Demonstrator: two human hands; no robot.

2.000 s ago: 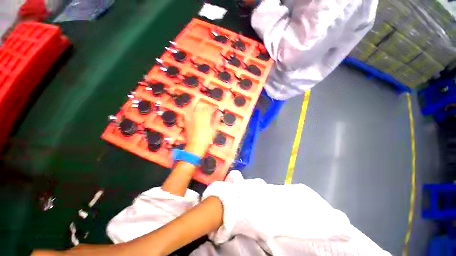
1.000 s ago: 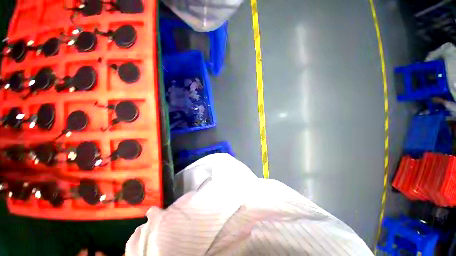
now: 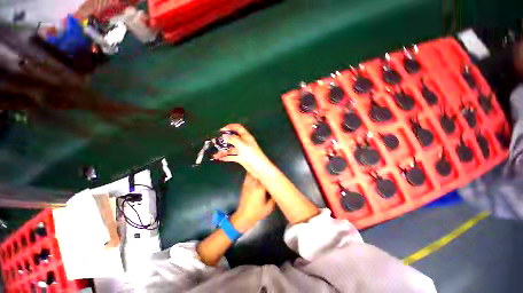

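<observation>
My right hand (image 3: 241,147) is over the dark green mat with its fingers closed around a small dark, shiny round unit (image 3: 222,141). A short pale strip shows beside its fingertips. My left hand (image 3: 256,197), with a bright blue wrist strap, is below and partly behind my right wrist; its fingers are hidden. A red tray (image 3: 291,109) to the right holds rows of black discs (image 3: 352,200) with thin shiny tails. Another small round shiny part (image 3: 177,117) lies loose on the green surface to the left of my hands.
A white box (image 3: 143,209) with a black cable and papers (image 3: 86,240) lie at lower left, beside another red tray (image 3: 28,246). Stacked red trays (image 3: 195,17) are at the top. Another person's sleeve (image 3: 499,183) is at the right edge, above floor with a yellow line (image 3: 447,237).
The view has swung left from the floor side to the mat. My hands are now in view together, and my right holds a small unit. Two seconds ago my left hand was over the tray.
</observation>
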